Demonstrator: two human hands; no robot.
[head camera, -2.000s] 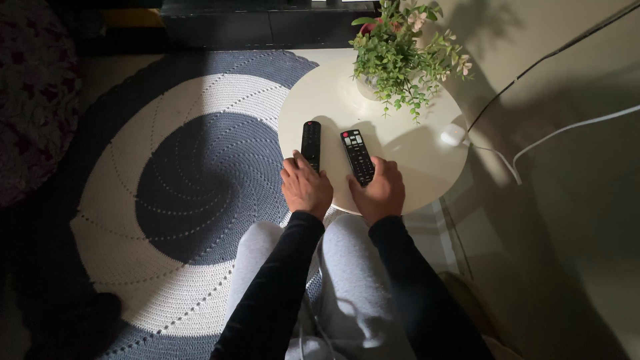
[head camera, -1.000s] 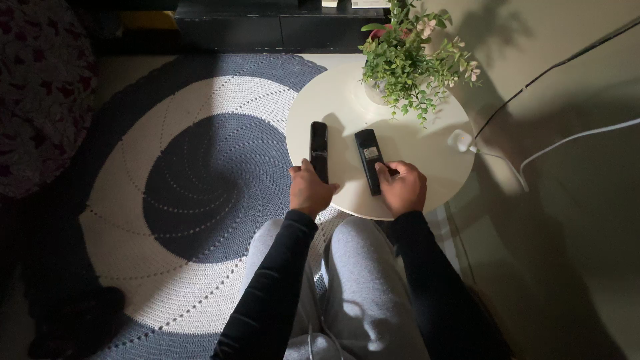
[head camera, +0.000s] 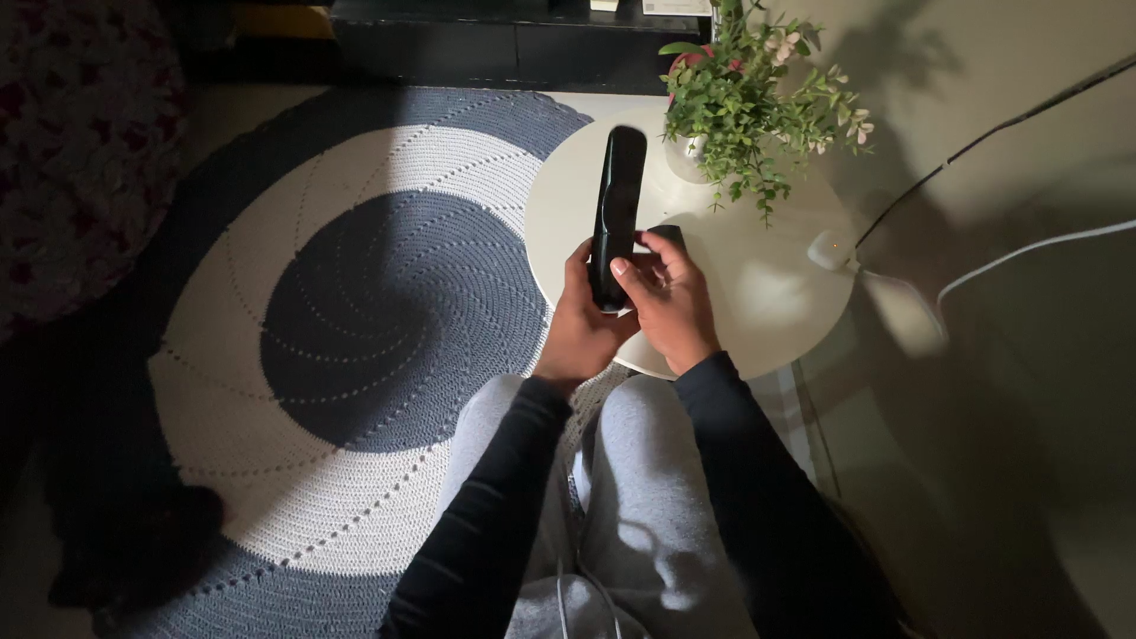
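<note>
A black remote control (head camera: 622, 191), its glossy back toward me, is held upright above the near part of the round white table (head camera: 799, 328). My left hand (head camera: 581, 328) grips its lower end from the left. My right hand (head camera: 667, 297) touches the lower end from the right, thumb laid on the back. Behind the right fingers, the end of a second black remote (head camera: 666, 235) shows on the table; the rest of it is hidden by the hand.
A leafy plant (head camera: 737, 106) in a clear vase stands at the table's back. A white plug adapter (head camera: 831, 249) with cables lies near the right edge. Beyond is a black low cabinet (head camera: 515, 49). A round blue and white crocheted rug (head camera: 355, 293) covers the floor at left.
The left remote has been raised from the table and its back now faces me. My right hand has moved left from the other remote, which it held a second ago, to the raised one.
</note>
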